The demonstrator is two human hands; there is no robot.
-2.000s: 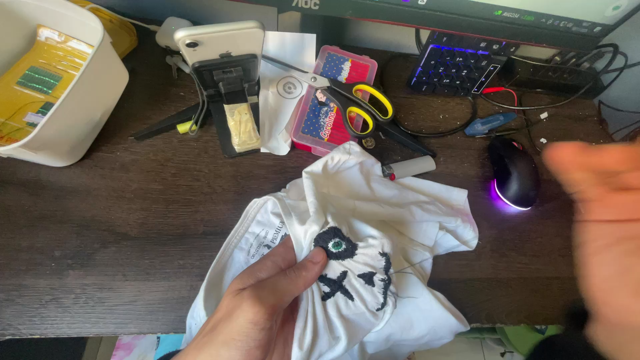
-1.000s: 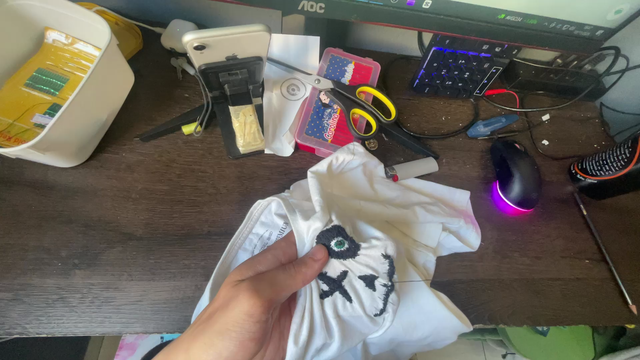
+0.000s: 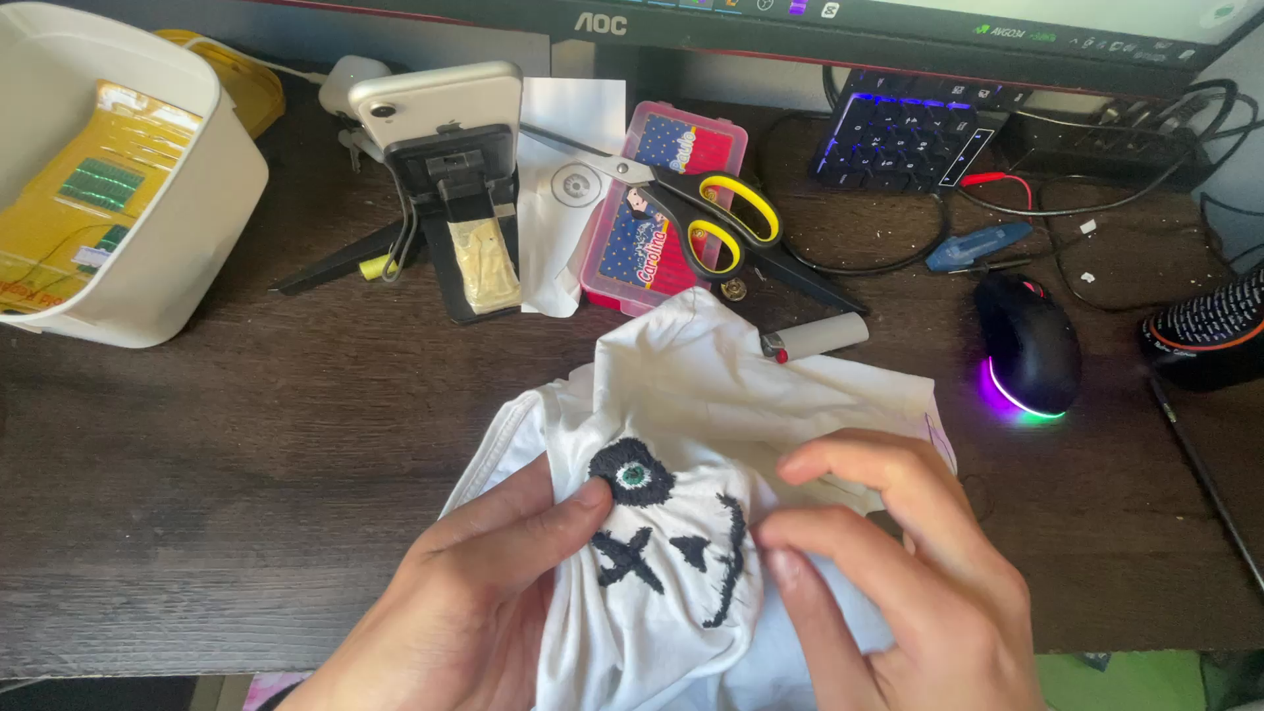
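A white cloth garment [image 3: 691, 395] with black embroidery lies bunched at the desk's front edge. The stitching shows a round black patch with a green eye [image 3: 633, 476], an X, a small triangle and a long jagged line [image 3: 729, 563]. My left hand [image 3: 474, 583] pinches the cloth, its thumb at the edge of the round patch and its fingers hidden beneath. My right hand [image 3: 889, 573] is at the right end of the jagged line, thumb and index fingertip close together. Whether a needle or thread is between them cannot be seen.
Behind the garment are a lighter [image 3: 818, 338], black-and-yellow scissors [image 3: 691, 202] on a pink-edged plastic box [image 3: 614, 286], and a phone [image 3: 444, 109] on a stand. A white bin [image 3: 212, 197] stands left. To the right are a lit mouse [image 3: 1027, 341], a keypad [image 3: 889, 138] and a black can [image 3: 1210, 331].
My right hand, raised at the right two seconds ago and out of view one second ago, is now at the embroidery. My left hand keeps its hold on the cloth.
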